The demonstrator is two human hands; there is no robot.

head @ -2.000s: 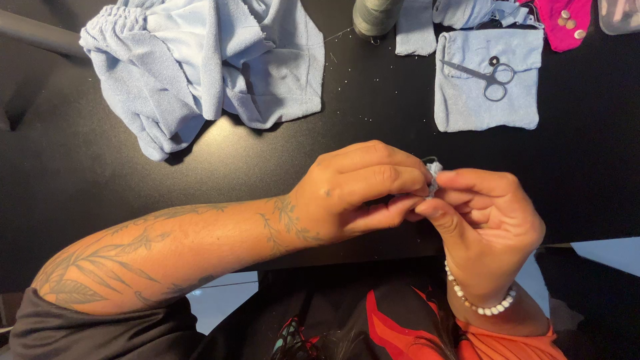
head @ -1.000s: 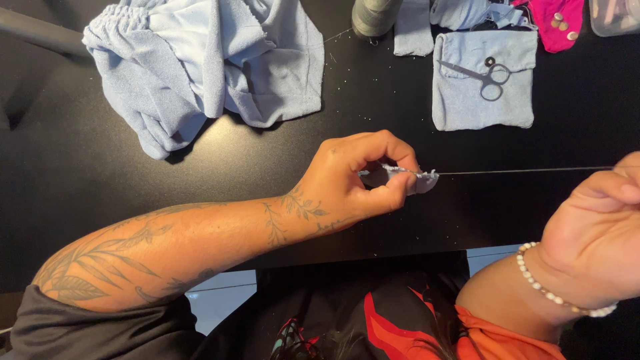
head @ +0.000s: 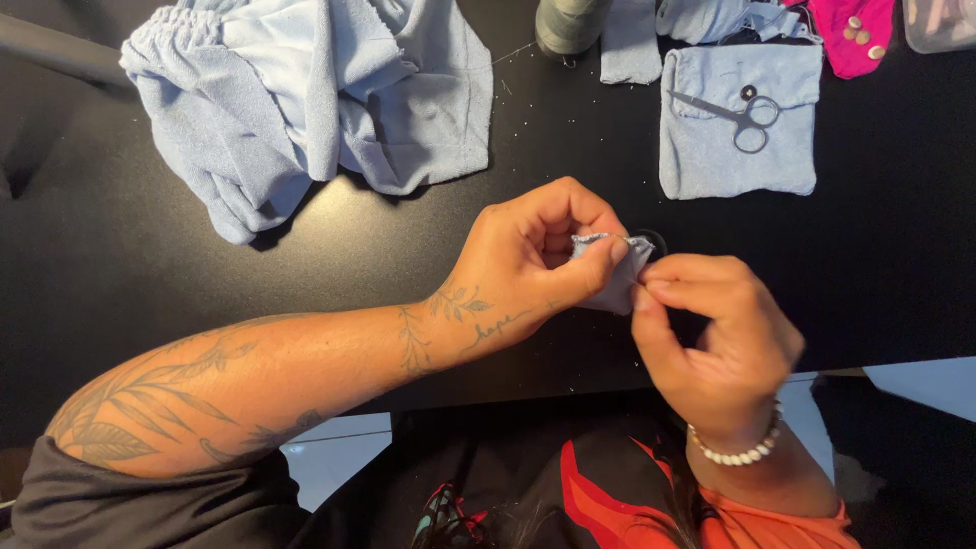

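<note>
My left hand [head: 545,255] pinches a small piece of light blue fabric [head: 610,286] by its gathered upper edge, between thumb and index finger. Close beside it on the right, my right hand [head: 713,328] has thumb and index finger pinched together at the fabric's right edge. A thin glint, thread or needle, shows at those fingertips; which one I cannot tell. Small dark scissors [head: 736,118] lie on a light blue fabric pouch [head: 736,168] with a dark button [head: 749,93], above my right hand.
Light blue gathered cloth [head: 305,107] lies at the upper left of the black table [head: 366,263]. A thread spool [head: 570,27], a folded blue cloth strip [head: 630,46], pink fabric [head: 850,30] with several buttons, and a clear plastic container [head: 942,27] stand or lie along the far side.
My right hand was far to the right with a thread stretched from the fabric; it has come back beside my left hand. More of the small fabric piece now shows below my left fingers.
</note>
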